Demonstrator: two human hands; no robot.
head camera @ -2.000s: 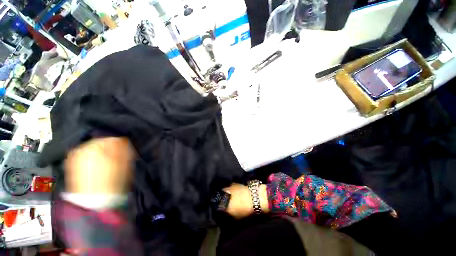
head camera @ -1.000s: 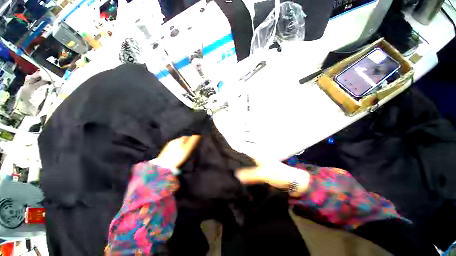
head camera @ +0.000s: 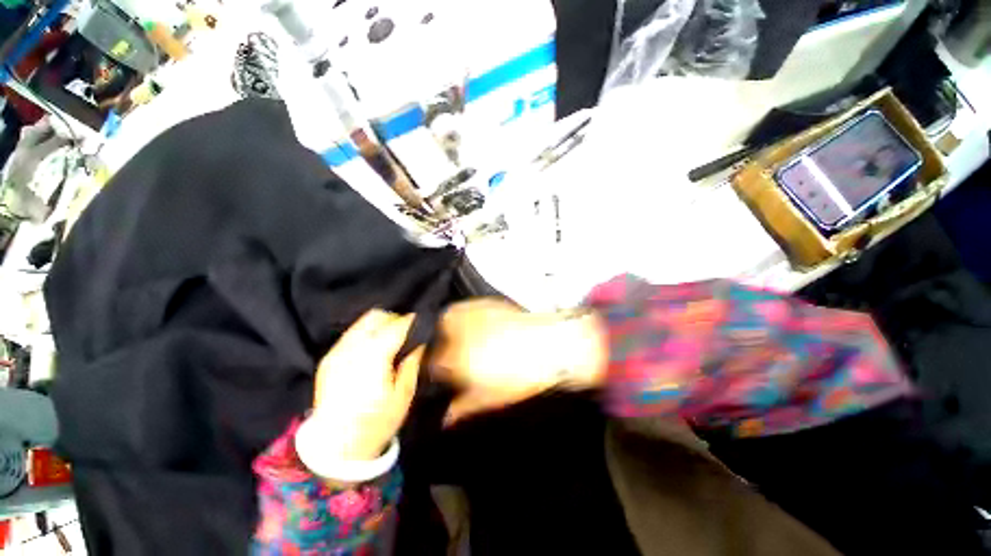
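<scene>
The black fabric (head camera: 196, 272) spreads over the left of the white machine table and down over its front edge. Its upper right corner reaches the presser foot and needle area (head camera: 451, 230). My left hand (head camera: 364, 380) grips a raised fold of the fabric between thumb and fingers. My right hand (head camera: 505, 353) is blurred and lies right beside it at the same fold; its fingertips are not clear, so I cannot tell whether it grips the cloth. The white sewing machine head (head camera: 489, 49) with a blue stripe stands behind.
A yellow-brown tray (head camera: 772, 217) at the right holds a phone (head camera: 850, 172). A black pen-like tool (head camera: 717, 165) lies beside the tray. Thread snips (head camera: 563, 143) lie right of the needle. A clear plastic bag (head camera: 712, 38) is behind. A red box (head camera: 49, 467) is at the lower left.
My left hand now pinches up a fold of the fabric. My right hand has moved left and up, close to my left hand. The fabric's corner now reaches the needle area.
</scene>
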